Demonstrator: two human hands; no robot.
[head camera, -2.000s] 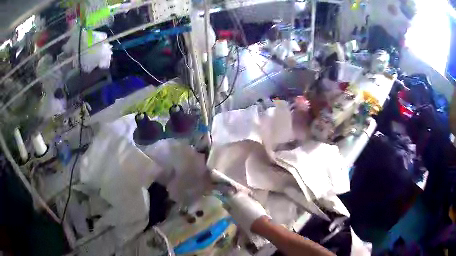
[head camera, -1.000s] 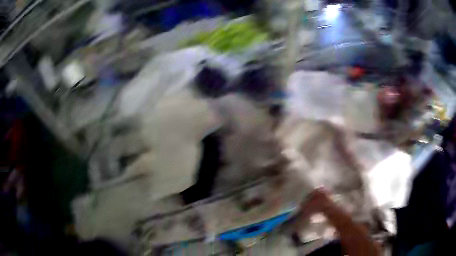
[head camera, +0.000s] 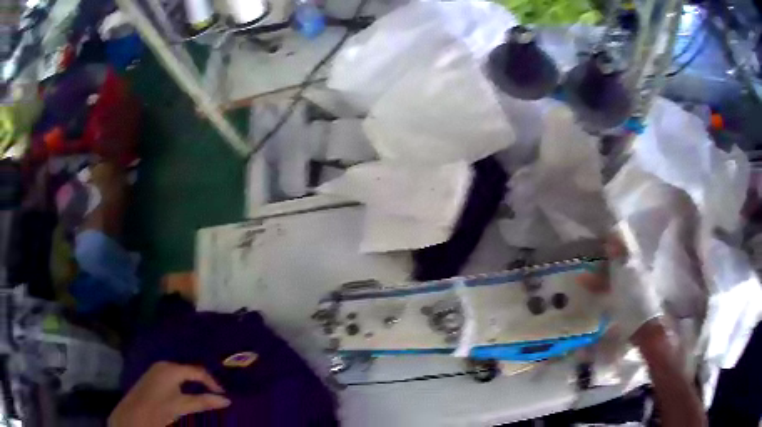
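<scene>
A dark purple-navy garment (head camera: 280, 375) with a small yellow-edged badge lies at the bottom left, in front of the machine's left end. My left hand (head camera: 171, 396), bare and cut off by the bottom edge, is on it beside the badge, thumb and forefinger curved; whether they pinch cloth is unclear. A cream sewing machine head (head camera: 409, 321) with blue stripes lies across the centre. My right hand (head camera: 622, 279), blurred and in a white covering, is at the machine's right end by the pale sheets; its grip is unclear.
White sheets (head camera: 439, 117) and a dark cloth strip (head camera: 468, 221) lie behind the machine. Two dark thread cones (head camera: 522, 67) stand there. The white table (head camera: 276, 267) has its left edge by the green floor (head camera: 180, 183). Coloured piles (head camera: 104, 267) are at far left.
The view has swung left and down, so the machine and sheets show further right. My left hand and the dark garment have come into view. My right hand is still by the machine's right end.
</scene>
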